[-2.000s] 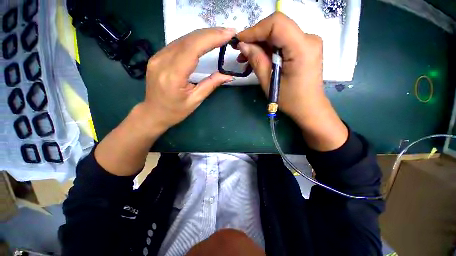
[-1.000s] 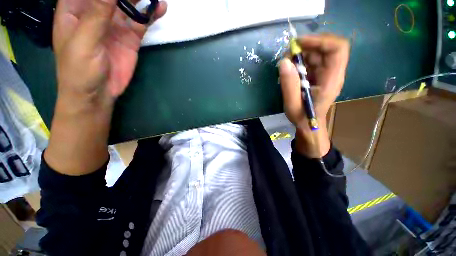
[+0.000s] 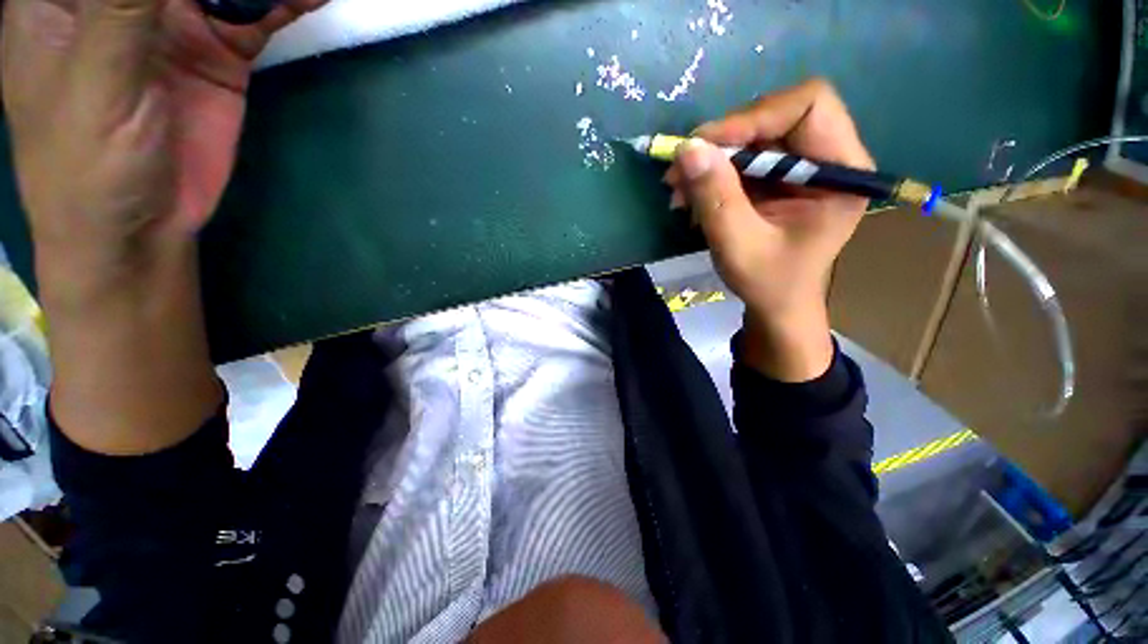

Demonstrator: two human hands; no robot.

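My right hand (image 3: 781, 189) grips the vacuum pen (image 3: 806, 172), a black barrel with silver stripes, a yellow tip holder and a brass and blue rear fitting. The pen lies nearly level and its tip points left, close beside a small cluster of tiny white pieces (image 3: 594, 145) on the green mat. More white specks (image 3: 619, 79) lie above it. My left hand (image 3: 126, 138) is at the upper left, cut off by the picture's edge. It holds a black watch case frame (image 3: 239, 8), of which only the lower edge shows at the top.
The dark green mat (image 3: 416, 189) ends at a front edge near my body. The white tray's edge (image 3: 378, 28) shows at the top. A clear air hose (image 3: 1039, 283) loops at the right, above brown cartons (image 3: 1057, 340). Translucent sheeting (image 3: 19, 403) is at the far left.
The view has shifted. My left hand has moved away from my right hand, up and left, still with the frame. The pen has swung from upright to nearly level, its tip now at the white pieces.
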